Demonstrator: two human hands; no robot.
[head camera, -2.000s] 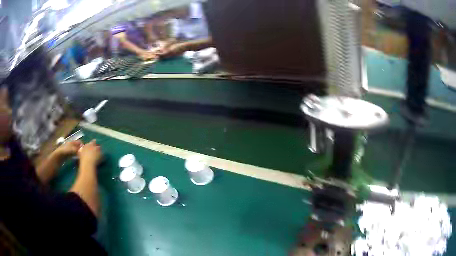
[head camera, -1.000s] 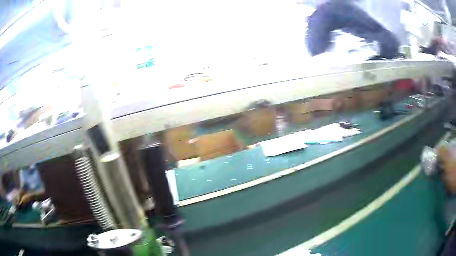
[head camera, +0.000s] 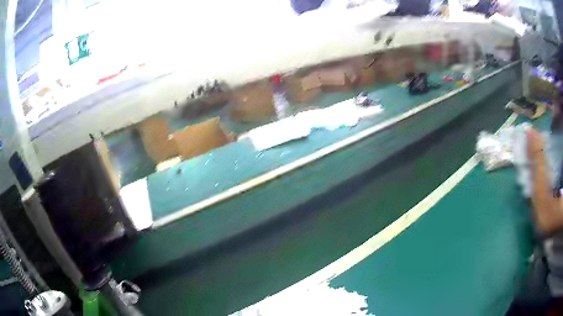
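Neither of my hands shows. A bright white heap of small parts [head camera: 321,301] lies on the green bench [head camera: 432,259] at the bottom middle, cut off by the lower edge and too overexposed to tell single pieces. The press's round silver plate [head camera: 49,303] is at the bottom left corner, with its coil spring [head camera: 17,262] above left and a green part [head camera: 90,301] beside it.
A blurred hand and forearm [head camera: 542,185], seemingly another person's, reach up at the right edge beside crumpled clear-white plastic [head camera: 494,150]. The dark green conveyor belt [head camera: 321,203] crosses diagonally. Brown cartons [head camera: 200,139] and white sheets [head camera: 281,133] are beyond it.
The view has swung right. The white cups and the left neighbour have left it, the press has shifted to the lower left, and the forearm and plastic at right show more.
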